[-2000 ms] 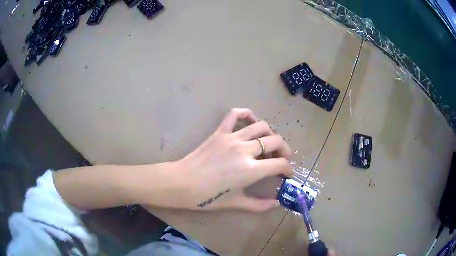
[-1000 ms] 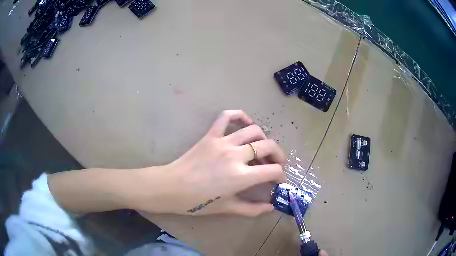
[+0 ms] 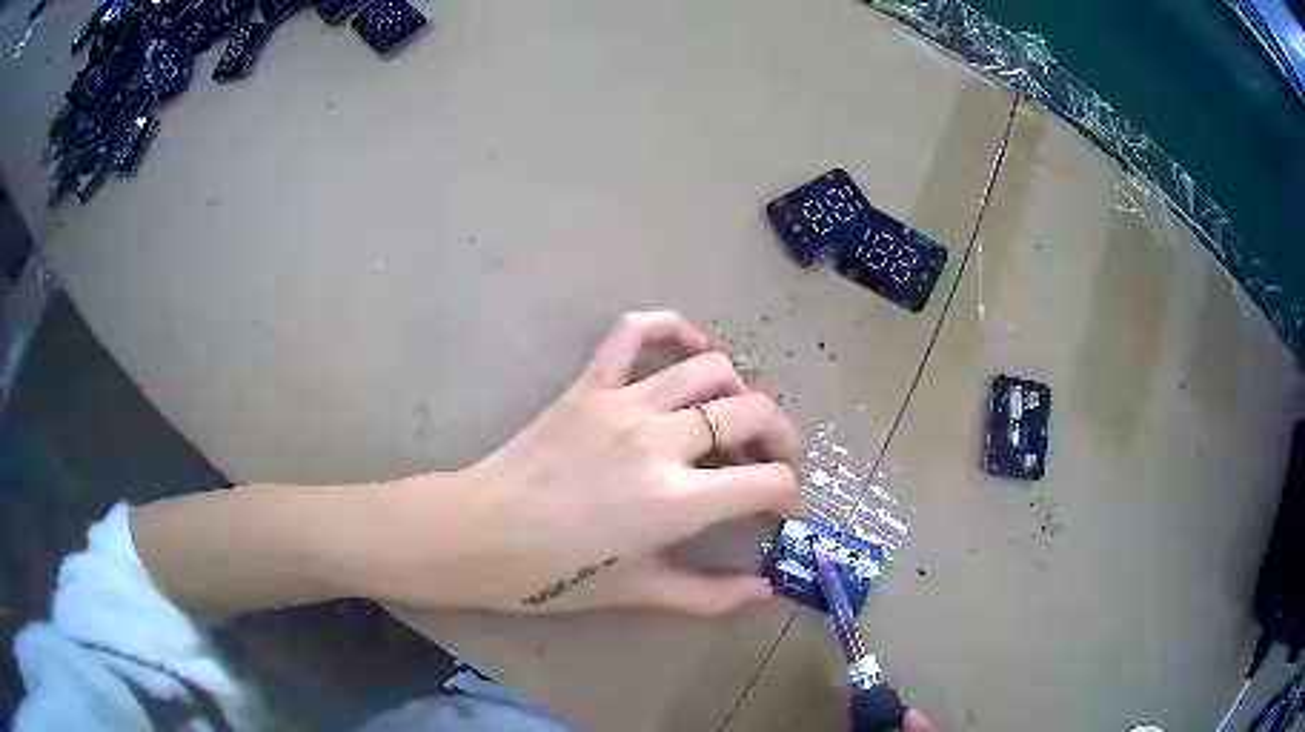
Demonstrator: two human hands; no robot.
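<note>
My left hand (image 3: 644,472), bare with a ring, grips the left side of a small display module (image 3: 826,565) between thumb and fingers, on the tan table at the seam. My right hand (image 3: 916,721) is almost wholly cut off by the bottom edge; only a fingertip shows beside the dark handle of a pen-like tool (image 3: 856,646), likely a soldering iron. The tool's purplish tip touches the module's upper face. Two modules with white digits (image 3: 890,259) overlap farther up. One module (image 3: 1018,428) lies to the right, back side up.
A large heap of black modules (image 3: 129,79) lies at the far left. A shiny film patch (image 3: 856,486) lies just above the held module. Small dark crumbs dot the table. A black box (image 3: 1281,551) with a cable is at the right edge. Clear tape (image 3: 1023,50) lines the far table edge.
The whole view has shifted, so the table items appear slightly more to the left. The tool stays on the module and my left hand keeps its grip.
</note>
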